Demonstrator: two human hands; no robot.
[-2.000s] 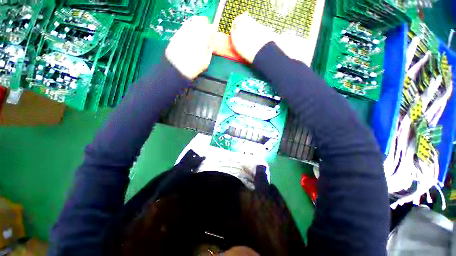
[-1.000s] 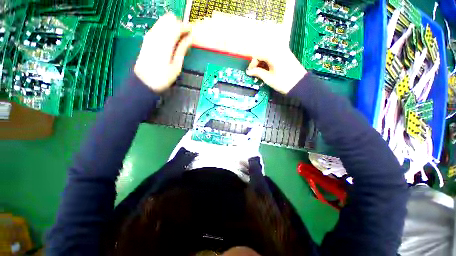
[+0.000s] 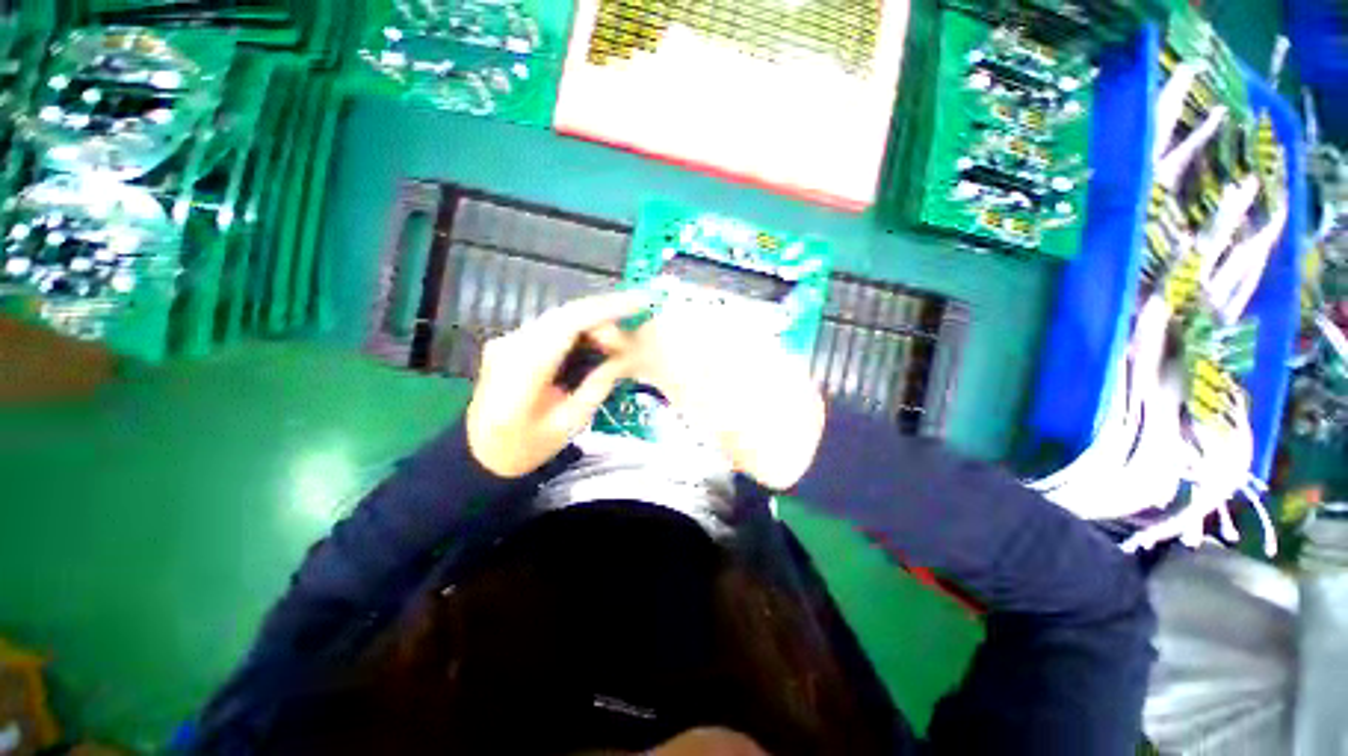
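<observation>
A green circuit board [image 3: 739, 251] lies on the black ribbed rack [image 3: 518, 259]. Both hands cover much of its middle and lower part. My left hand [image 3: 540, 381] is at the board's left edge, thumb and fingers bent towards each other near my right fingertips. My right hand [image 3: 732, 377] lies over the board's middle, its fingers pointing left. Both hands are overexposed, and I cannot tell whether a small part is between the fingertips. The component tray [image 3: 724, 141], pale with a red edge, lies beyond the rack with rows of small yellow parts at its far end.
Large stacks of green boards [image 3: 111, 222] lean at the left. Another board stack [image 3: 1005, 133] is right of the tray. A loose board [image 3: 458, 52] lies left of the tray. A blue bin [image 3: 1094, 251] at right holds wired boards [image 3: 1205, 296] with hanging white wires.
Both hands have come back from the component tray to the board on the rack. My right forearm now covers most of the red-handled object.
</observation>
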